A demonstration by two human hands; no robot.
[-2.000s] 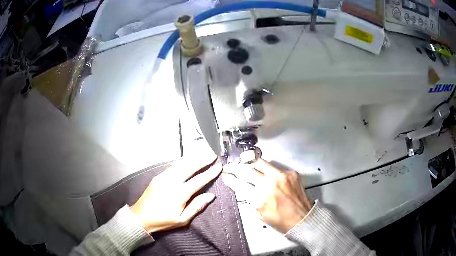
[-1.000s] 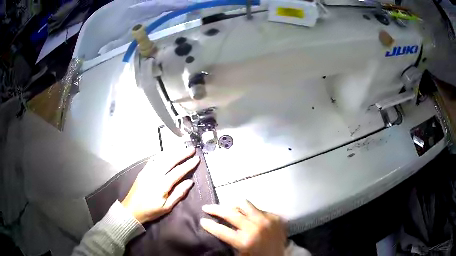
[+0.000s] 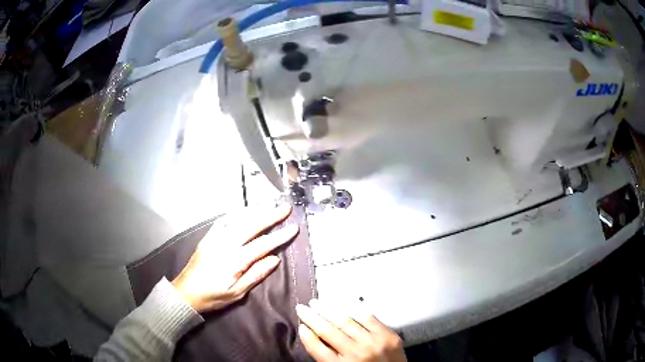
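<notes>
The dark purple-brown panel (image 3: 233,329) lies on the table, its stitched right edge running up to the presser foot (image 3: 298,194) below the machine head (image 3: 396,120). My left hand (image 3: 237,261) lies flat on the panel, fingertips just in front of the foot. My right hand (image 3: 350,336) is at the panel's right edge near the table front, fingertips on the cloth; whether it pinches the edge is unclear. Its lower part is cut off by the frame. Taupe cloth (image 3: 78,205) hangs at the left, joined to or touching the dark panel.
The tension knob (image 3: 315,120) sticks out of the head. A cream cone-shaped fitting (image 3: 233,42) stands at its left end, with a blue hose (image 3: 283,13) behind. A white carton (image 3: 460,20) with a yellow label lies at the back. Plastic-wrapped brown material is at the far left.
My right hand has moved from beside the presser foot down to the panel's edge near the table front. My left hand stays on the panel. The camera view has shifted.
</notes>
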